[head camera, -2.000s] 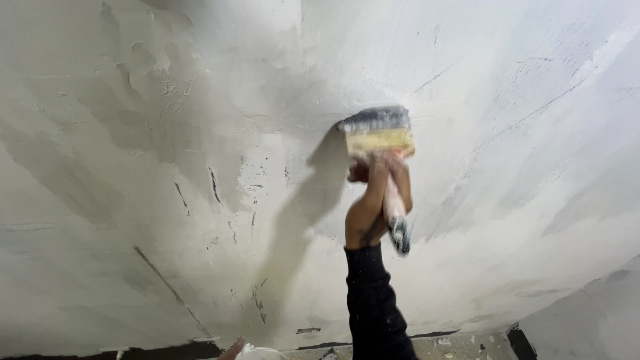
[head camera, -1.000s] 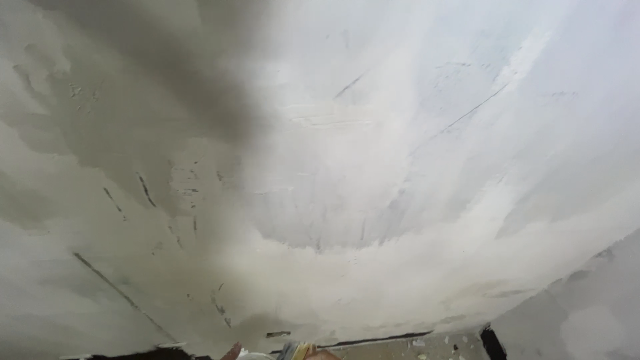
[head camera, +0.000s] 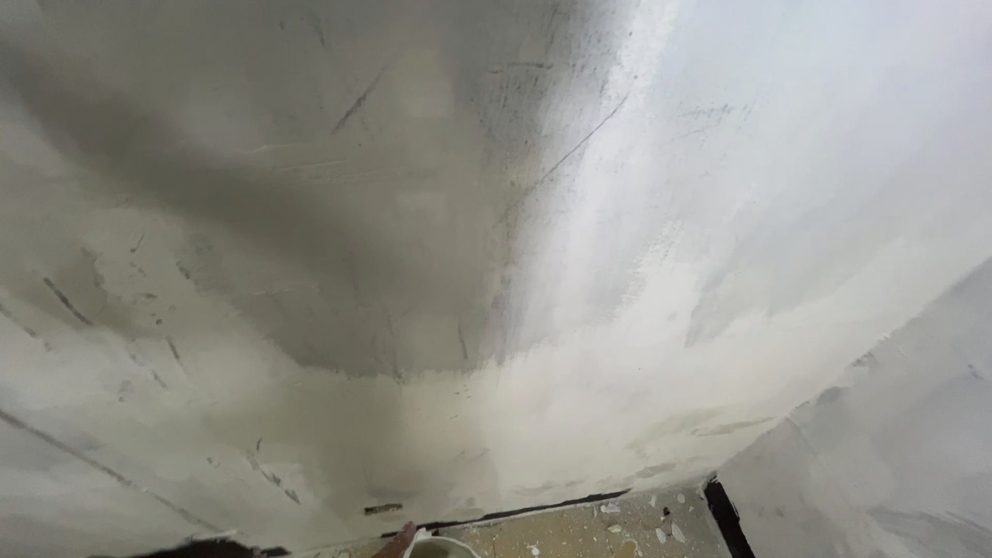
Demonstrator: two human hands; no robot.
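At the bottom edge, part of my left hand (head camera: 397,542) shows at the left side of a white bucket (head camera: 443,542), a thumb or finger at its rim. Only the top of the bucket is visible, and the rest of the hand is cut off by the frame. My right hand is out of view, and no brush can be seen. A plastered wall (head camera: 589,434) fills most of the view, with uneven pale coating, dark scratches and a broad shadow on its left and middle.
A second grey wall (head camera: 876,449) meets the first at the right. The speckled floor (head camera: 573,535) below bears pale flakes and splashes. A dark strip (head camera: 727,515) runs along the foot of the right wall, and dark patches line the main wall's lower edge.
Two seconds ago my right hand held a wide brush against the wall; one second ago brush and hand were low beside the bucket. Both have left the view. The view has shifted right.
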